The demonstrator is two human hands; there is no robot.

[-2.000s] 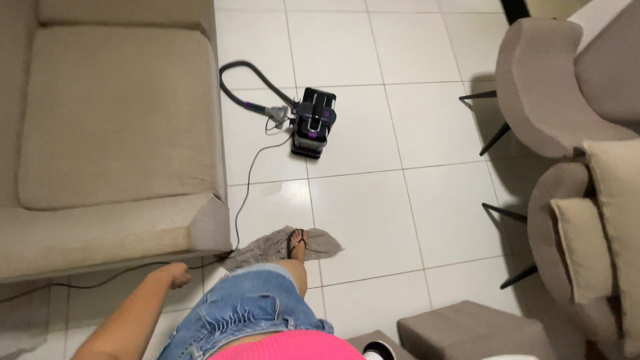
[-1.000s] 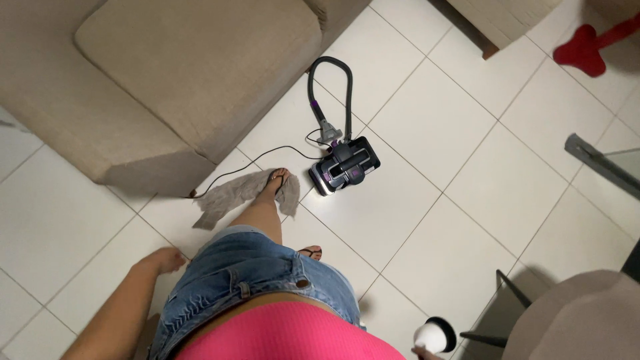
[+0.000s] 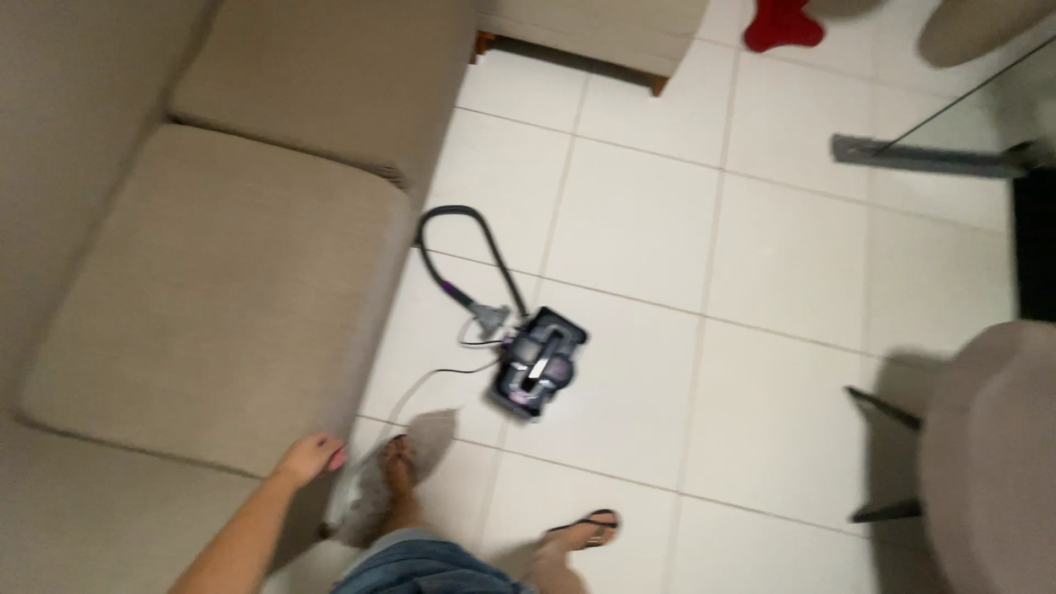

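My left hand (image 3: pixel 315 459) is loosely curled over the front edge of the beige sofa (image 3: pixel 214 289), nearest to its seat cushion; blur hides whether it touches or holds anything. My right hand is out of the picture. On the tiled floor right of the sofa stands a black and purple portable vacuum-type cleaner (image 3: pixel 540 363). Its black hose (image 3: pixel 450 211) loops toward the sofa, and a grey nozzle (image 3: pixel 488 318) lies beside the body. A thin cord runs from it toward my feet. A grey cloth (image 3: pixel 363 503) is on the floor by my left foot, in a flip-flop.
A beige upholstered piece with wooden feet (image 3: pixel 594 33) stands at the top. A red object (image 3: pixel 782 26) lies at upper right. A glass panel with a grey metal edge (image 3: pixel 924 157) juts in from the right, above a rounded chair (image 3: pixel 990 462) with dark legs.
The view has swung strongly. My feet have stepped nearer the sofa's front, and my left hand is now over the sofa edge. The white and dark object at my right hand has left view.
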